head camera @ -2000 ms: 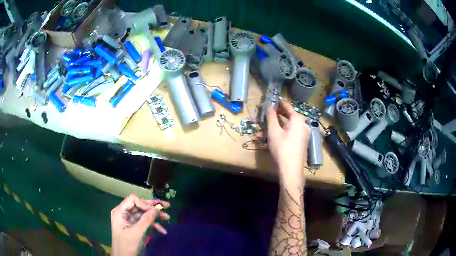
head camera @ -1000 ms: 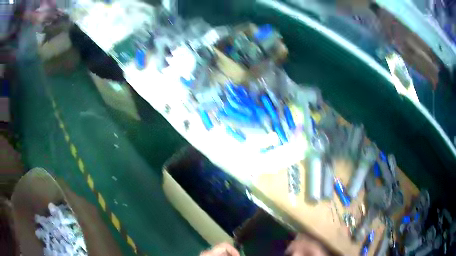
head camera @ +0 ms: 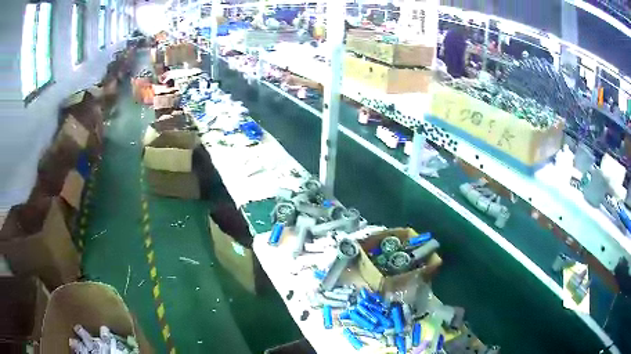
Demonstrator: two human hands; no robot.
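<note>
No hand is in the picture. Nearest in front, a heap of blue cylindrical cells (head camera: 370,312) lies on the white bench (head camera: 273,266), cut by the bottom edge. Behind it a small open carton (head camera: 408,278) holds grey fan bodies and a blue cell. A grey fan housing with handle (head camera: 340,263) lies left of the carton. More grey fan housings (head camera: 304,207) are piled further up the bench, with a blue cell (head camera: 276,234) beside them.
A green conveyor belt (head camera: 387,200) runs right of the bench, with a white post (head camera: 333,104) beside it. Grey parts (head camera: 484,202) lie on the belt's far side. Large cartons (head camera: 232,252) stand on the green floor at left; one holds white parts (head camera: 100,342). A large carton (head camera: 495,124) stands across the belt.
The view has swung up and left along the line. Both hands, seen at the bottom earlier, are out of the picture. The brown work area has dropped mostly out of view.
</note>
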